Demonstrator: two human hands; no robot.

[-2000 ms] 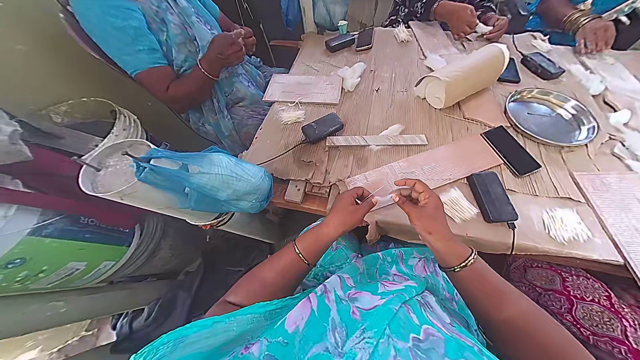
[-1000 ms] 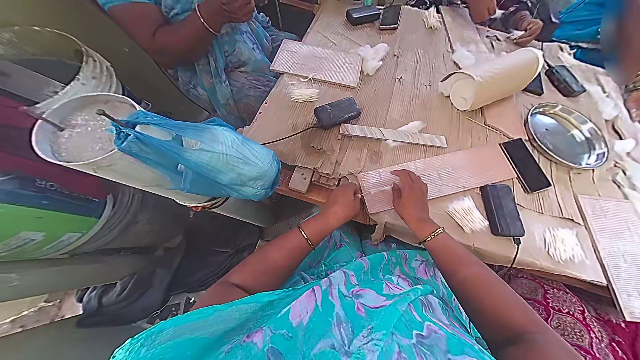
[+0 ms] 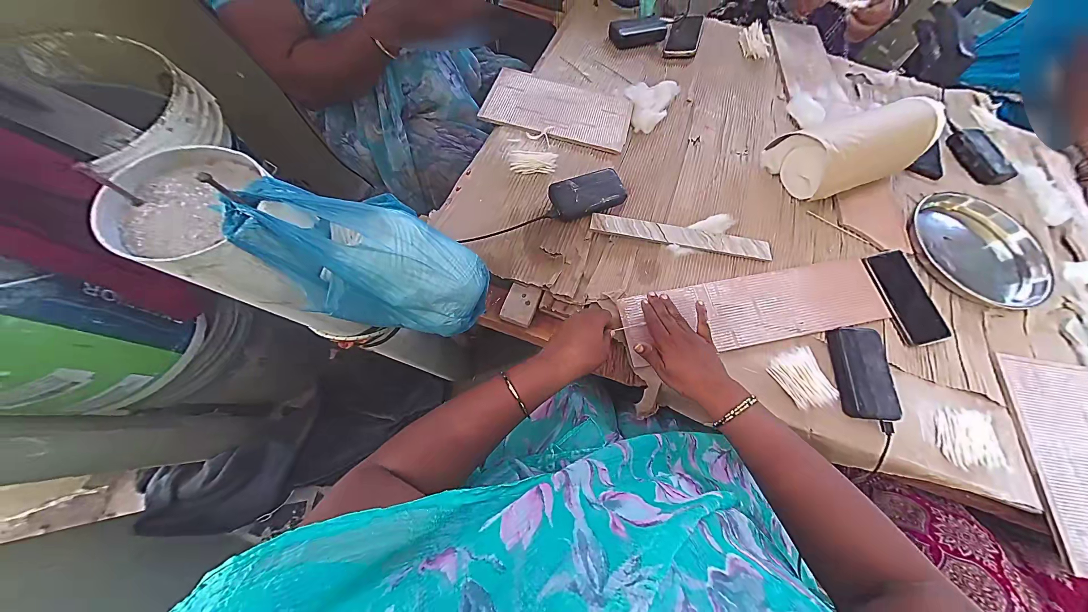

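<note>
My left hand is closed at the table's near edge, pinching one end of a thin white cotton wick. The wick runs onto a ribbed pinkish board, where my right hand lies flat, fingers spread, its fingertips pressing on the board's left end. Beside the board, to the right of my right wrist, is a pile of white wicks, with a black power bank next to it. A black phone rests at the board's far right end.
A bucket with a blue plastic bag stands left of the table. Beyond my hands are a striped strip, another black device and a paper roll. A steel plate lies right. Another person's arm is across the table.
Two seconds ago both hands were raised together with white material between them. They have come down to the board, the right now flat on it and the left at its end.
</note>
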